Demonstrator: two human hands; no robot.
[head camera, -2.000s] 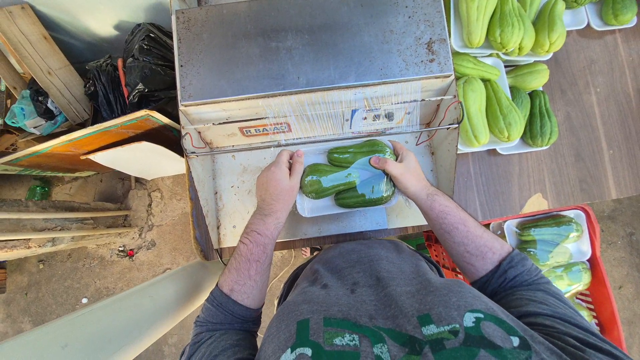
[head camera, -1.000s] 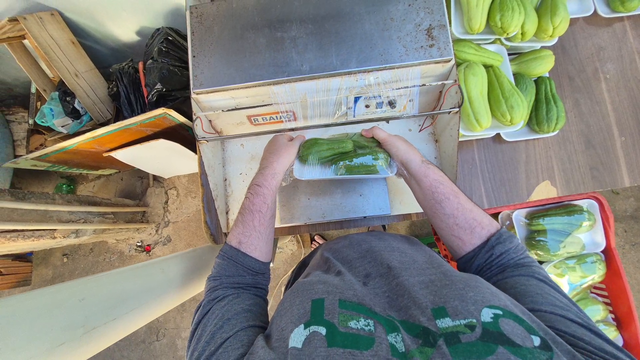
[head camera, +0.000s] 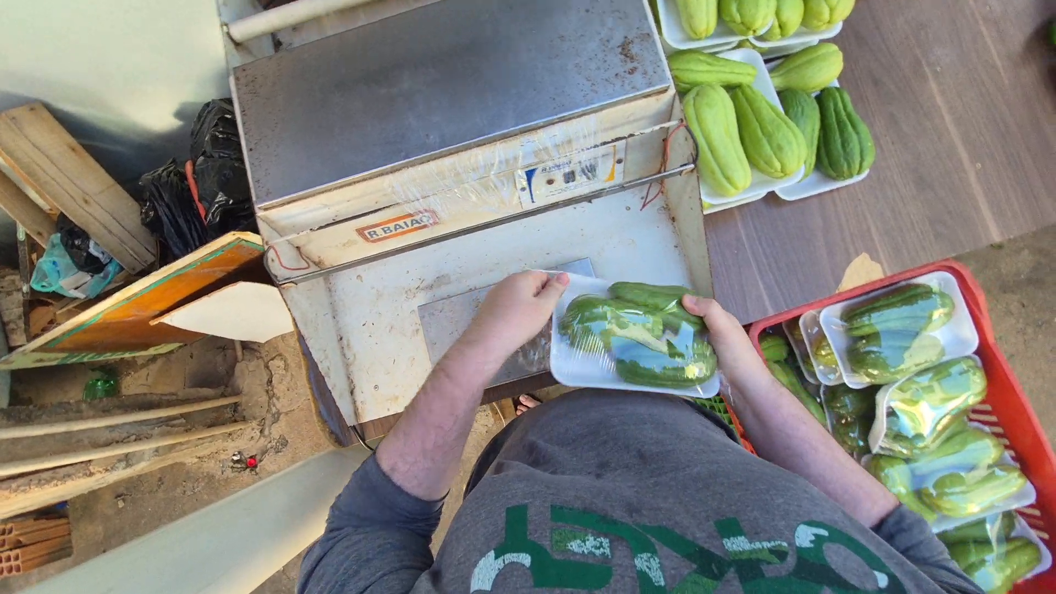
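Observation:
Between my hands is a white foam tray of green chayotes under clear plastic film, held close to my belly over the front edge of the wrapping machine. My left hand pinches the tray's upper left corner, thumb and fingers together. My right hand grips its right side, with the thumb on the film. Behind them stands the film wrapping machine, with a metal top, a wire across its front and a metal plate set in its white bed.
Open trays of chayotes stand on the wooden table at the right. Below it a red plastic crate holds several wrapped trays. Boards, a leaning panel and black bags are at the left.
Both hands have brought the wrapped tray off the machine's bed, toward my body and to the right. The tray was tipped up a second ago and now shows its top. The view has shifted.

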